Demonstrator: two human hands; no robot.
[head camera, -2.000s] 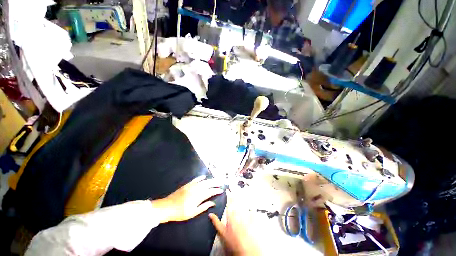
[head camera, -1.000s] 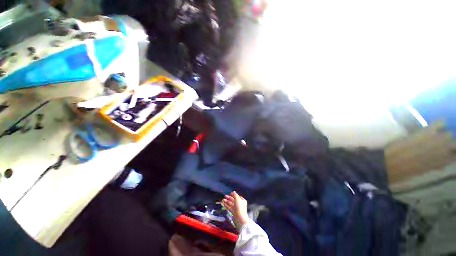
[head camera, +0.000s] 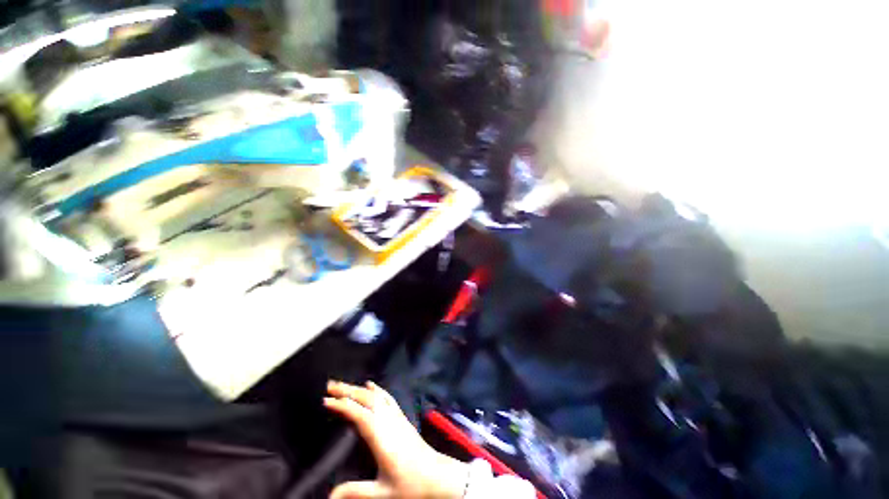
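Note:
My right hand (head camera: 395, 448) is at the bottom centre, below the table corner, blurred. Its fingers point up and left, the thumb is apart, and nothing shows in it. My left hand is not in view. A dark cloth (head camera: 117, 356) lies at the lower left against the table edge. The white sewing machine with a blue stripe (head camera: 263, 141) lies across the upper left, its needle end blurred.
Blue-handled scissors (head camera: 320, 255) and a yellow-edged parts tray (head camera: 429, 234) are on the white table (head camera: 239, 336). A large dark cloth heap (head camera: 604, 292) lies to the right. A red-edged thing (head camera: 468, 443) is beside my hand.
The view has swung right, away from the needle, then slightly back left. My hands have left the panel. My right hand has moved left from the red-edged thing and looks larger.

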